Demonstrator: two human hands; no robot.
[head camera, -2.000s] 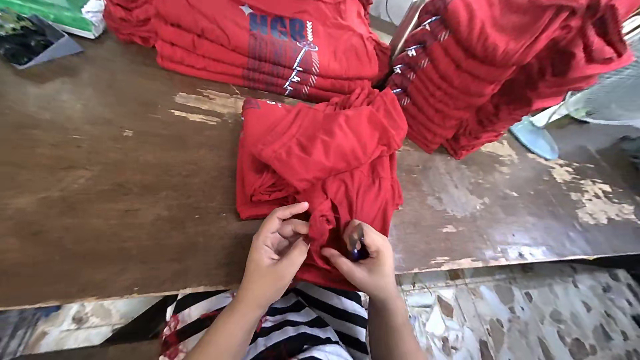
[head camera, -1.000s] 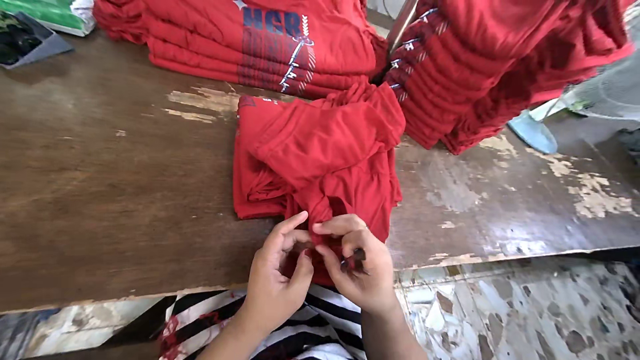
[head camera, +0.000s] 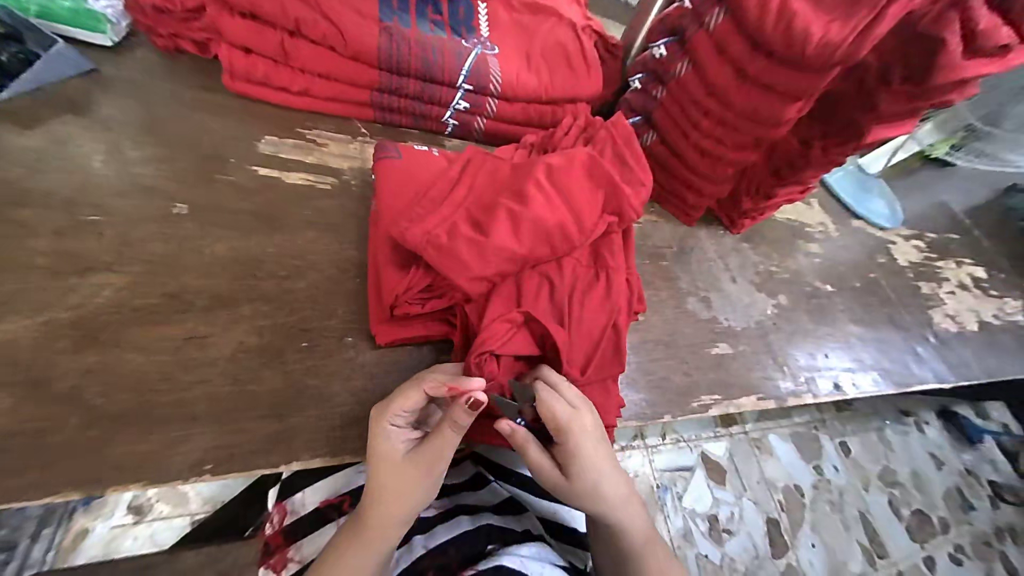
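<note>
A red knit garment (head camera: 520, 216) lies bunched on a small pile of folded red garments at the table's near edge. My left hand (head camera: 428, 424) pinches a thin red thread (head camera: 460, 390) between thumb and fingertips, just left of the garment's opening. Small metal thread snips (head camera: 516, 404) are in my right hand (head camera: 568, 440), their blades pointing up and left, close to the thread. The fingers partly cover the handles of the snips.
Behind the pile stands a wide stack of printed red garments (head camera: 416, 64); a taller red stack (head camera: 760, 104) rises at the right. The worn wooden table (head camera: 184, 320) ends above a terrazzo floor (head camera: 840, 480). A grey box (head camera: 40, 60) is at the far left.
The snips' blades now show in my right hand. Both hands were together at the cloth a second ago; now they are slightly apart, with a red thread at my left fingertips.
</note>
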